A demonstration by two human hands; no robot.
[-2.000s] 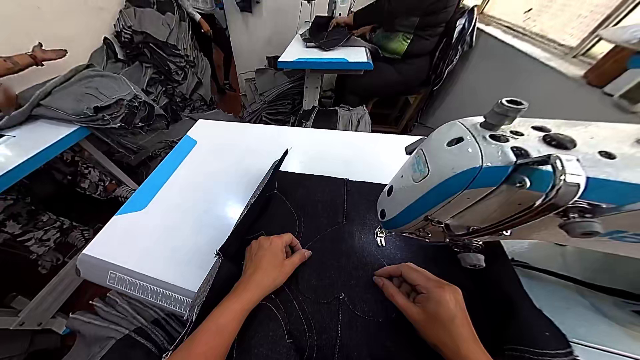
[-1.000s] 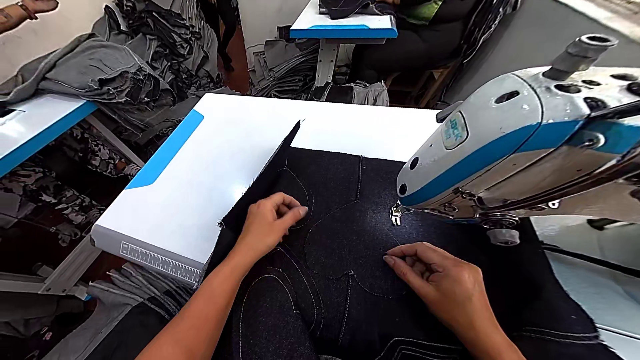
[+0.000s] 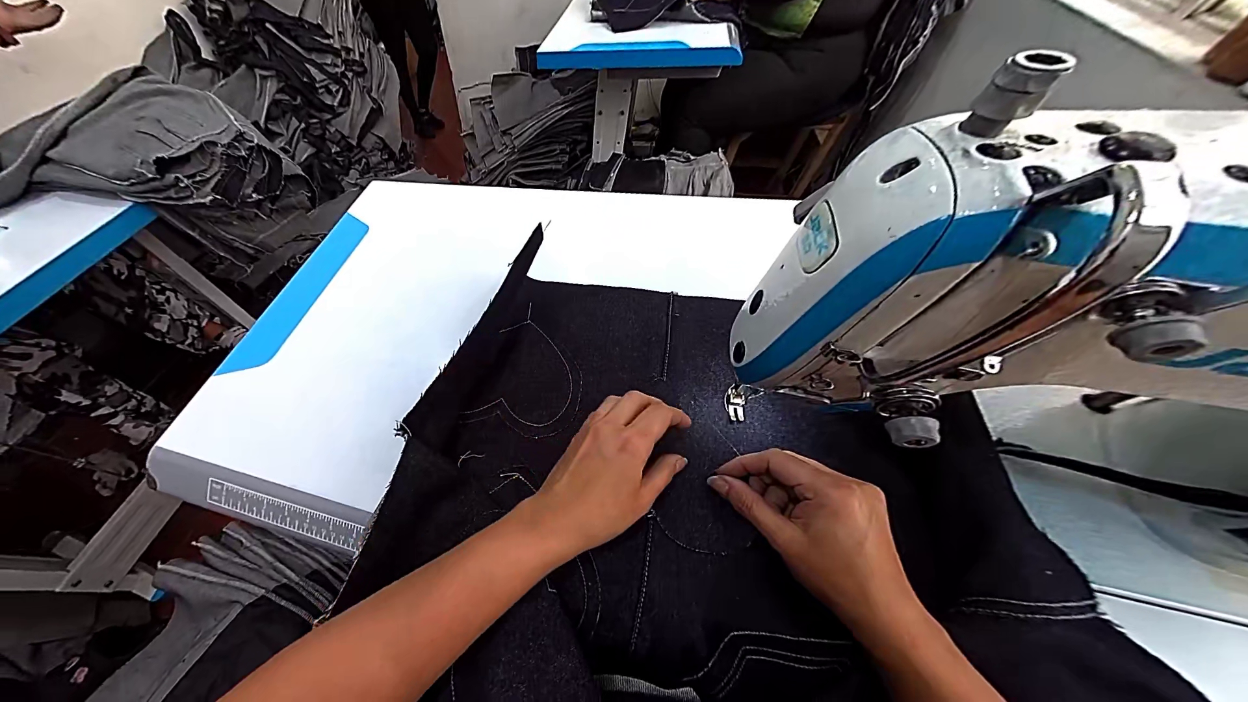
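Observation:
A dark denim piece [image 3: 624, 336] with light stitching lies over the white sewing table [image 3: 322, 390], under the presser foot [image 3: 736, 403] of an industrial sewing machine [image 3: 877, 244]. My left hand [image 3: 619, 463] rests on the denim, left of and below the foot, fingers bent. Just below the foot, my right hand [image 3: 814, 517] has thumb and forefinger together; a thin thread [image 3: 723, 436] runs from the foot towards these fingertips. Whether they pinch it cannot be told. The needle is not clearly visible.
Grey denim piles [image 3: 166, 146] lie at the left beside another table [image 3: 68, 249]. Folded pieces [image 3: 234, 604] hang below the table's left edge. Behind stands a further workstation [image 3: 639, 49] with a seated person [image 3: 780, 107]. Part of another person's hand [image 3: 29, 19] shows at top left.
My left hand has moved right across the denim, closer to my right hand. My right hand stays below the presser foot. The view has shifted somewhat.

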